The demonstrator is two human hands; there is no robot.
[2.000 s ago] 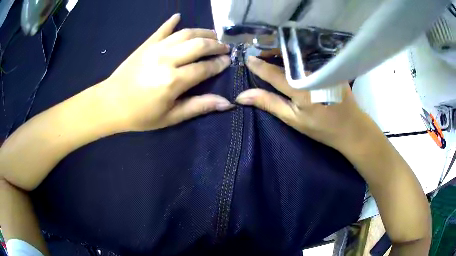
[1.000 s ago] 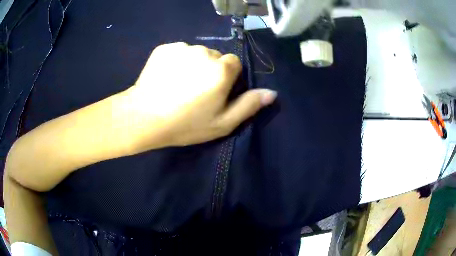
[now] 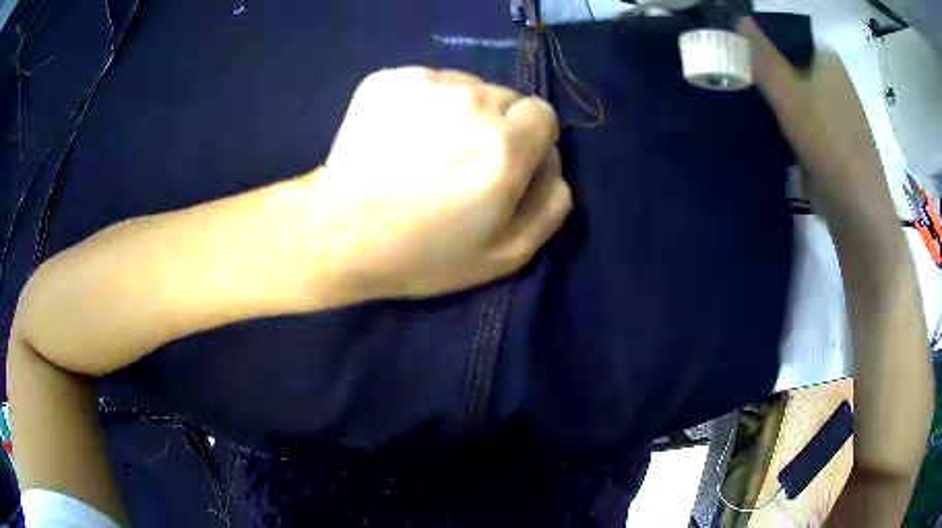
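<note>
A dark garment panel (image 3: 661,258) covers the machine bed. A topstitched seam (image 3: 483,356) runs down its middle to the presser foot (image 3: 525,12) at the top edge. Loose brown thread tails (image 3: 578,93) curl right of the seam, and a pale chalk mark (image 3: 475,41) lies left of it. My left hand (image 3: 444,186) is closed over the seam below the foot, gripping the cloth there. My right hand (image 3: 775,62) is blurred at the upper right, partly behind the ribbed knob (image 3: 716,59); its fingers are hidden.
Orange-handled snips (image 3: 922,222) lie on the white table (image 3: 816,309) at the right. A black strip (image 3: 816,451) lies on a wooden surface at the lower right. Loose threads hang over dark cloth at the left.
My right arm, out of view a second ago, has come back in at the right. My left thumb has folded in. The panel, foot and knob sit further right and higher in view.
</note>
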